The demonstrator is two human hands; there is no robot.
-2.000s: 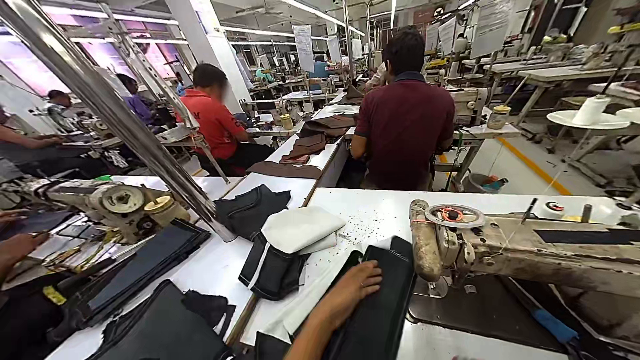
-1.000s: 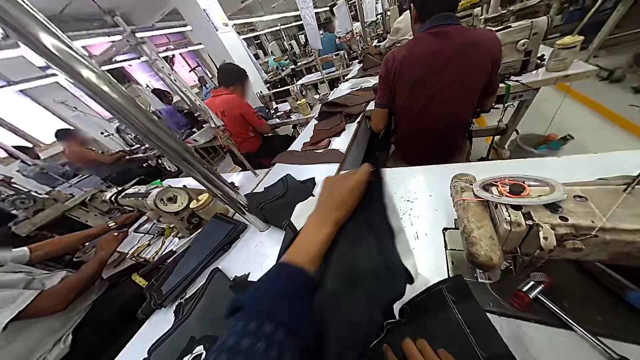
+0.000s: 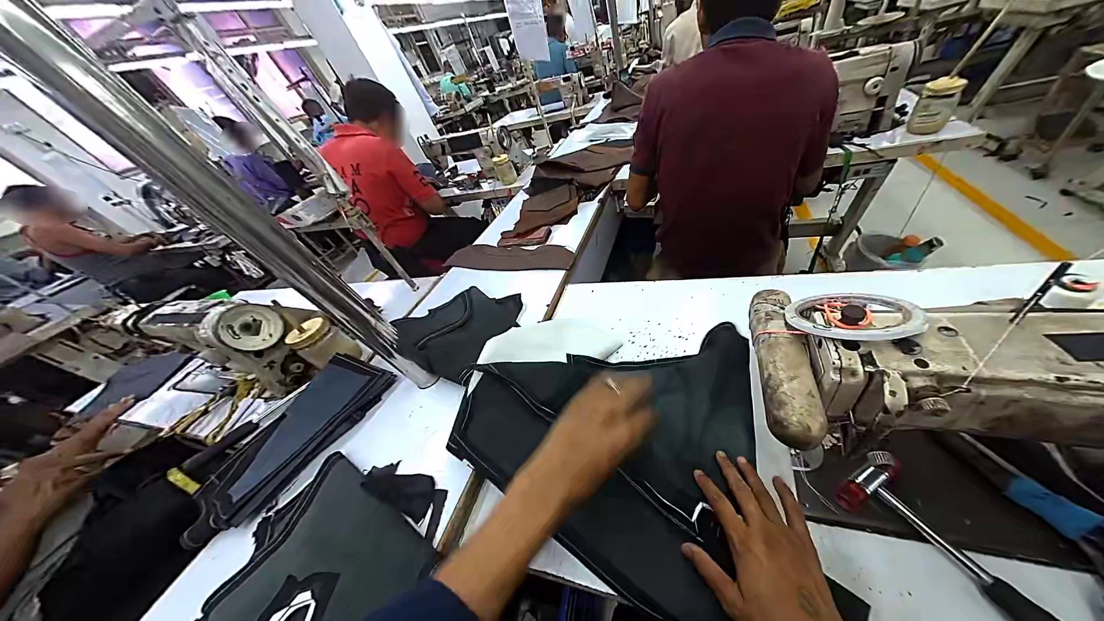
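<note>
A dark stitched fabric piece (image 3: 681,405) is spread over the white table in front of me. My left hand (image 3: 604,431), blurred, is on or just above its middle, with fingers bent; whether it pinches the cloth is unclear. Spread flat near the piece's lower right edge is my right hand (image 3: 763,539), fingers apart. White cloth (image 3: 552,339) shows behind the dark piece. To the right stands a worn sewing machine (image 3: 949,371) with a clear ring holding orange thread on top. A metal-headed hammer (image 3: 923,517) with red faces lies below it.
Dark cut pieces (image 3: 345,526) lie at the lower left, beside a folded dark stack (image 3: 306,431). A shiny metal pole (image 3: 216,181) slants down to the table. At the far left are a co-worker's hand (image 3: 60,466) and another sewing machine (image 3: 241,332). A person (image 3: 733,147) is ahead.
The dark piece now lies spread out, where one second ago my left hand was at its far end. That hand has come back toward me. My right hand has moved further onto the cloth.
</note>
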